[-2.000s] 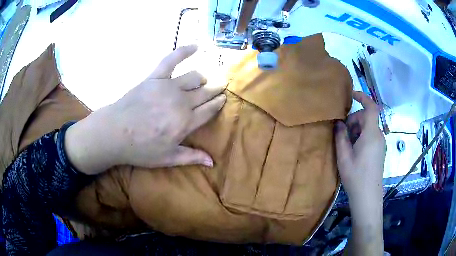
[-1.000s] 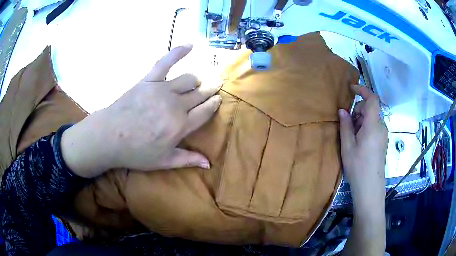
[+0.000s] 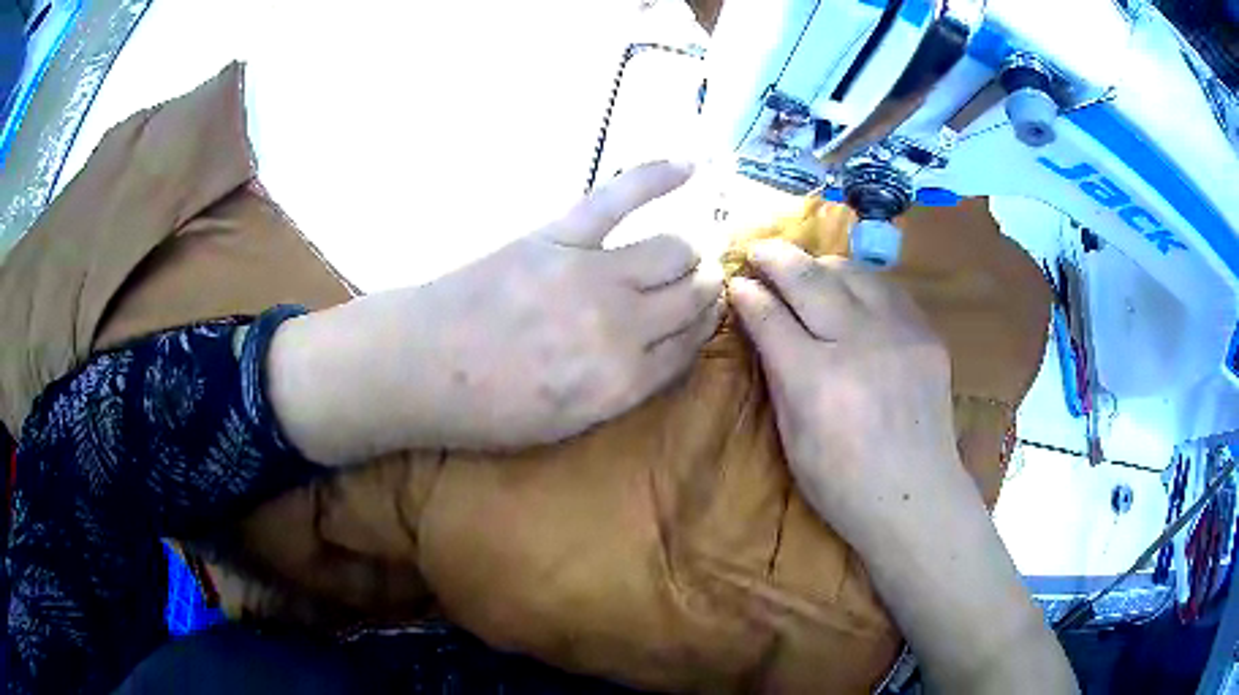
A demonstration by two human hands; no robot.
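Observation:
A large brown garment piece (image 3: 557, 543) lies over the table's front edge and towards the lap. Its pleated part is bunched under my right hand, and a plain brown panel (image 3: 1012, 299) spreads to the right. My left hand (image 3: 503, 346) lies on the cloth, its fingertips near the needle area. My right hand (image 3: 856, 367) pinches the brown cloth beside my left fingertips, just in front of the sewing machine head (image 3: 802, 82). The presser foot and needle are lost in glare. Whether my left fingers also pinch the cloth is unclear.
The white machine arm with blue "JACK" lettering (image 3: 1114, 204) crosses the upper right. A tension dial (image 3: 876, 204) stands close above my right hand. Slim tools (image 3: 1078, 340) lie right of the machine, and red-handled tools (image 3: 1207, 530) at the right edge. A blue crate (image 3: 186, 591) shows at lower left.
My right hand has moved left from the panel's right edge to the cloth beside my left fingertips. The pleated part is now bunched. The view has shifted, so the machine appears further right.

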